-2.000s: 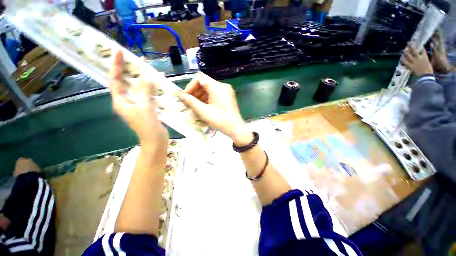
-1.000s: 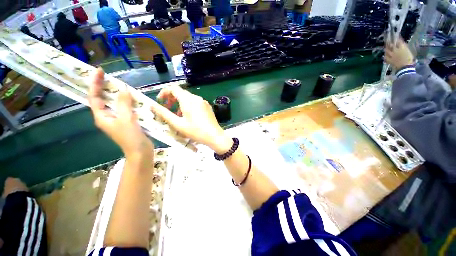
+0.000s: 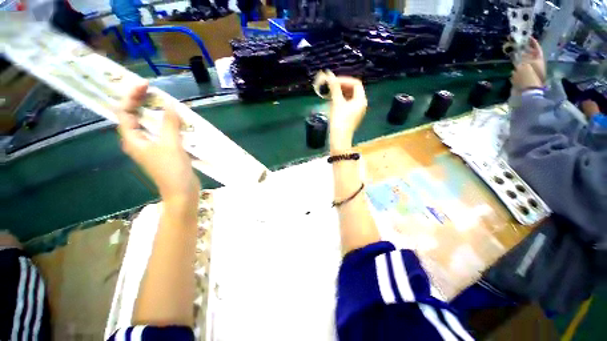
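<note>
My left hand (image 3: 156,143) holds a long white parts tray (image 3: 219,150) with round pockets, tilted from upper left down to the middle. The tray's far end is blurred. My right hand (image 3: 347,106) is raised over the belt and pinches a small cream insert ring (image 3: 323,84) with a dark centre in its fingertips. A black cylindrical housing (image 3: 317,130) stands on the green belt just below the ring, apart from it.
The green conveyor belt (image 3: 266,136) crosses beyond the bench with several more black housings (image 3: 401,108) to the right. Stacked trays (image 3: 143,256) lie at my left by a white work sheet (image 3: 273,266). A neighbour's grey sleeve (image 3: 542,143) and trays (image 3: 509,190) are at right; another person's sleeve (image 3: 23,293) is at left.
My right hand has left the tray and moved right and up over the belt with a ring in its fingertips. The housings on the belt have shifted right in view. My left hand still holds the tray.
</note>
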